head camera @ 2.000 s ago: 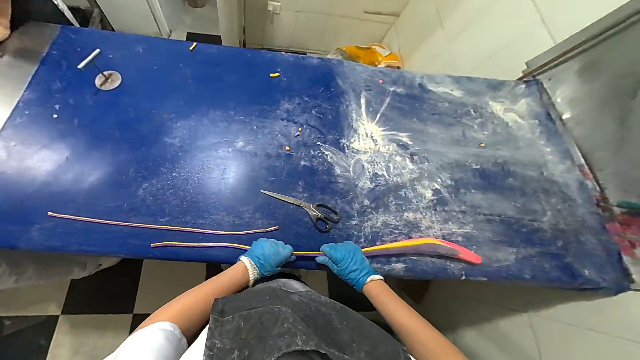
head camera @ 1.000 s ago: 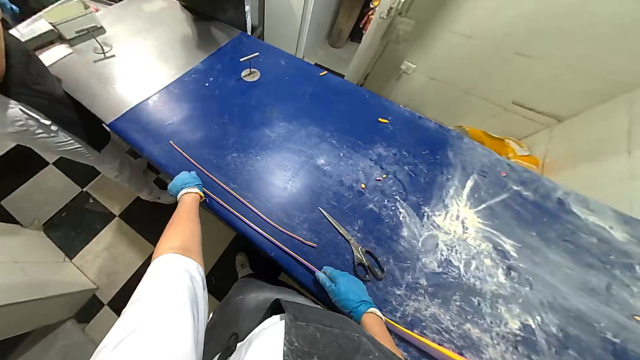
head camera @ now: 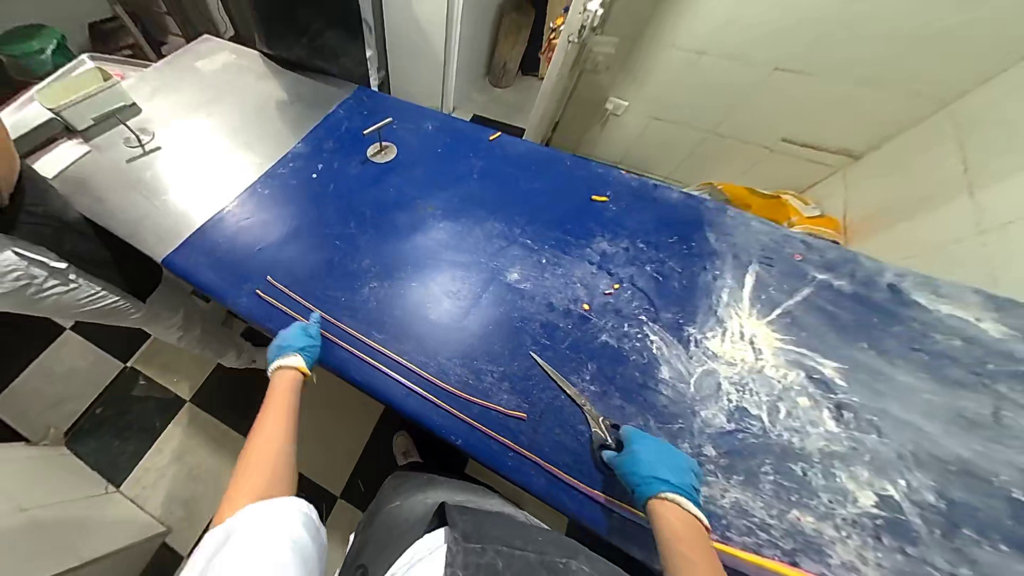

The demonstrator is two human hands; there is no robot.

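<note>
On the blue table (head camera: 384, 232) lie two thin multicoloured ropes of soft material, roughly side by side. The longer rope (head camera: 448, 410) runs along the near edge, passes under my right forearm and widens into a yellow and purple part at the lower right. The shorter rope (head camera: 400, 360) lies just beyond it. My left hand (head camera: 296, 344), in a blue glove, rests at the longer rope near its left end; whether it grips is unclear. My right hand (head camera: 654, 468), also gloved, has its fingers on the black handles of metal scissors (head camera: 578, 398), whose blades point up and left.
A metal disc with a handle (head camera: 382, 152) stands on the far left of the table. Small coloured scraps (head camera: 599, 198) and white powder (head camera: 756, 344) are scattered about. Beyond the left end is a steel table (head camera: 200, 120), with a person (head camera: 72, 232) beside it.
My right hand has left the longer rope and is now at the scissors' handles. The left hand has moved along the rope, away from its left end. The view has swung left since the oldest frame.
</note>
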